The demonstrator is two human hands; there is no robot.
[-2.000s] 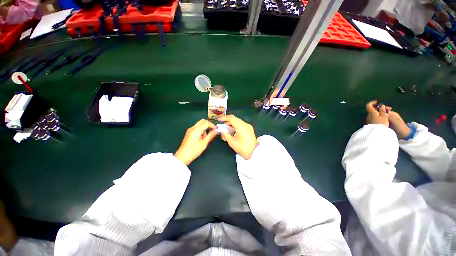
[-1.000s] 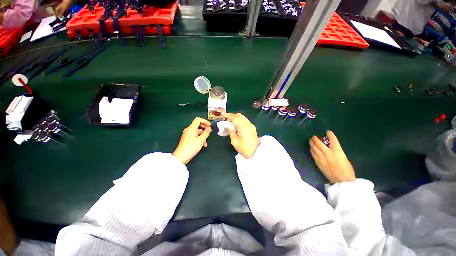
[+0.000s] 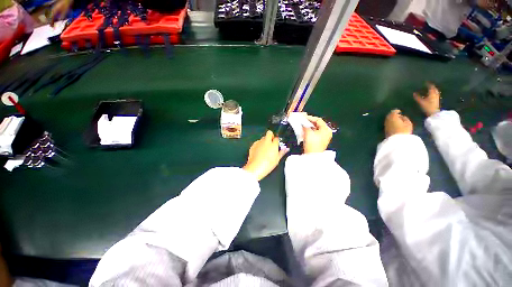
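Observation:
My right hand (image 3: 318, 136) holds a white wiping cloth (image 3: 298, 124) between its fingers, beside the foot of the metal post. My left hand (image 3: 265, 155) is just left of it, with a small pale and dark thing at its fingertips, too small and blurred to name surely. The row of dark-topped watch heads by the post is mostly hidden behind my right hand; a bit shows at its right (image 3: 333, 128). The clear squat bottle (image 3: 231, 120) stands left of my hands with its round lid (image 3: 214, 98) open.
A black box (image 3: 140, 124) with a white stack stands left of the bottle. A cluster of watch heads (image 3: 39, 151) lies far left. The slanting metal post (image 3: 317, 61) rises ahead of my hands. Another person's hands (image 3: 398, 124) are at right. Red trays (image 3: 359, 37) stand along the far side.
Both my hands have moved right, from in front of the bottle to the post's foot, and the cloth went with my right hand. The other person's near hand has drawn back right. The view has shifted slightly.

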